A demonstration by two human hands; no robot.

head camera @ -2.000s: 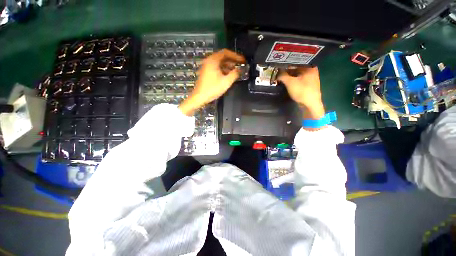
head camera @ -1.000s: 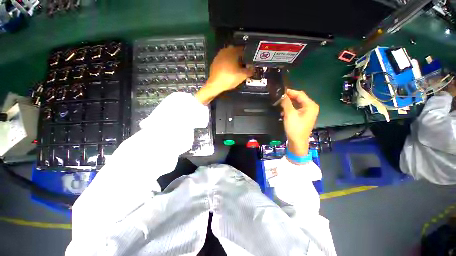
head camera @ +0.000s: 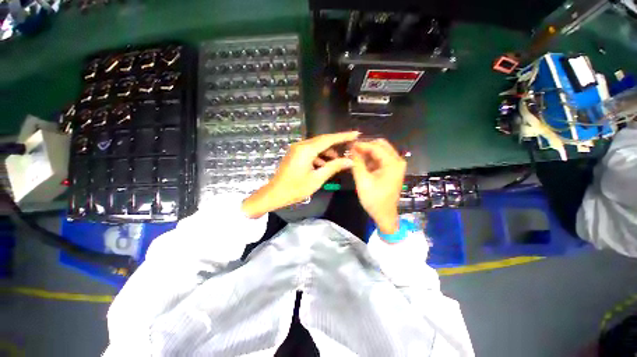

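Observation:
My left hand point(head camera: 307, 167) and my right hand point(head camera: 378, 178) meet at the fingertips in front of the black machine point(head camera: 405, 115). A small part point(head camera: 348, 150) shows between their fingertips, mostly hidden by the fingers; its type is unclear. Behind them a small silver-white fixture point(head camera: 372, 100) sits on the machine, just below the red-and-white warning label point(head camera: 392, 81). A bright blue band is on my right wrist.
The clear blister tray point(head camera: 250, 108) and the black blister tray point(head camera: 133, 171) lie to the left, beside a white box point(head camera: 36, 164) with a black hose. A small-pocket black tray point(head camera: 440, 192) is at the bench edge. A blue wired device point(head camera: 569, 97) and another person's sleeve point(head camera: 614, 202) are at right.
Both hands have moved from the machine's fixture toward me and come together at the fingertips. The machine's labelled upper part looks changed in position, with more of its mechanism showing behind.

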